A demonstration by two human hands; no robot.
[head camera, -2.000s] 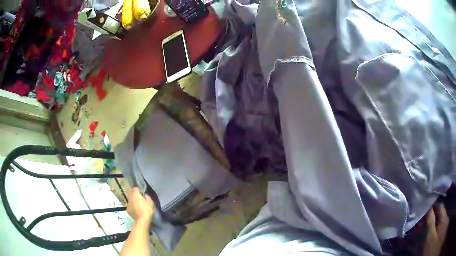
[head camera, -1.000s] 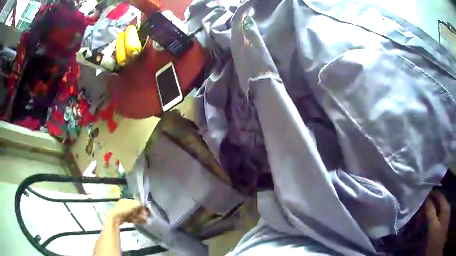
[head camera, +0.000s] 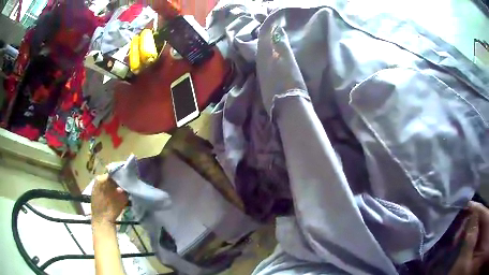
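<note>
A large blue-grey garment (head camera: 327,150) with pale stitched seams is bunched across the middle and right, partly over the lap. More cloth of the same colour (head camera: 187,188) lies at lower centre left. My left hand (head camera: 110,198) is raised over the chair and pinches a loose corner of this cloth, which hangs from the fingers towards the right. My right hand (head camera: 472,236) is at the lower right edge, dim and cut off, beside the garment's border. Its grip is unclear.
A red round stool (head camera: 145,102) holds a white-edged phone (head camera: 185,100), a dark device (head camera: 187,40) and bananas (head camera: 142,51). A black metal-framed chair (head camera: 48,196) stands lower left. Red and dark cloth heaps (head camera: 48,70) lie upper left.
My left hand has moved up and left and now lifts a cloth corner. My right hand shows nearer the lower right edge, with its fingers less distinct. The view has shifted.
</note>
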